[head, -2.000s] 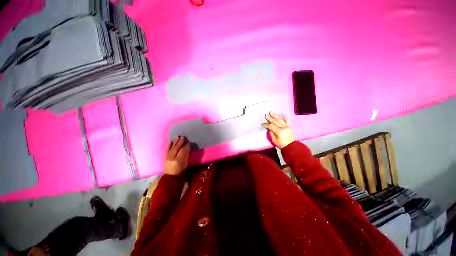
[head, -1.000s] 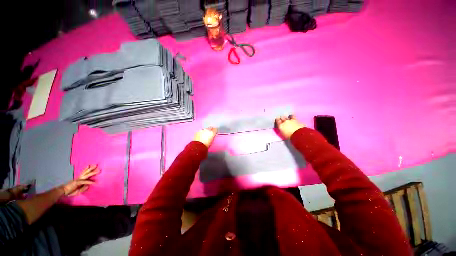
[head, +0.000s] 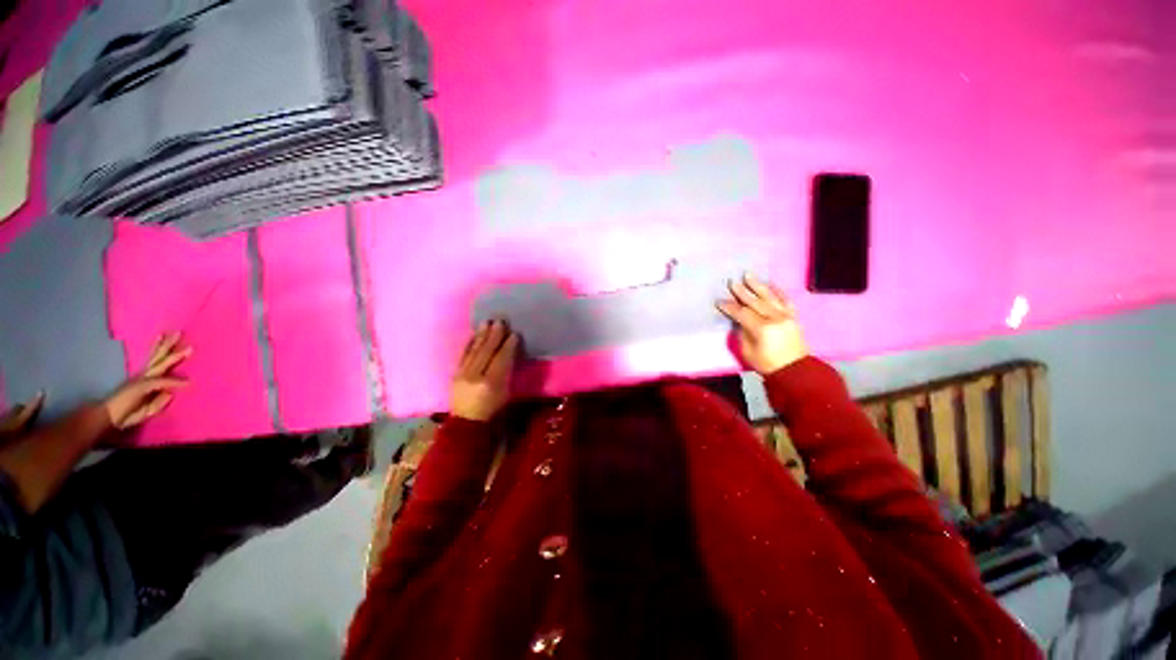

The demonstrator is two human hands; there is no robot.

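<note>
Two flat grey cut pieces lie on the pink cover in front of me. The near piece (head: pixel 574 329) lies close to the table edge, with its notch on the far side. The far piece (head: pixel 580 196) lies beyond it, apart, with its notch facing the near one. My left hand (head: pixel 488 366) rests its fingertips on the left end of the near piece. My right hand (head: pixel 766 325) lies at its right end with the fingers spread. Neither hand visibly grips the piece. Glare washes out the middle and right end of both pieces.
A thick grey stack (head: pixel 258 129) stands at the upper left. Two narrow dark strips (head: pixel 262 322) lie below it. A large grey sheet (head: pixel 58 303) and another person's hand (head: pixel 152 383) are at far left. A black phone (head: pixel 840 233) lies right; a slatted pallet (head: pixel 961 432) stands below.
My hands have moved from the far piece back to the near piece. The view has tilted down, so the bundles, scissors and bottle are out of view. The other person's hand remains at left.
</note>
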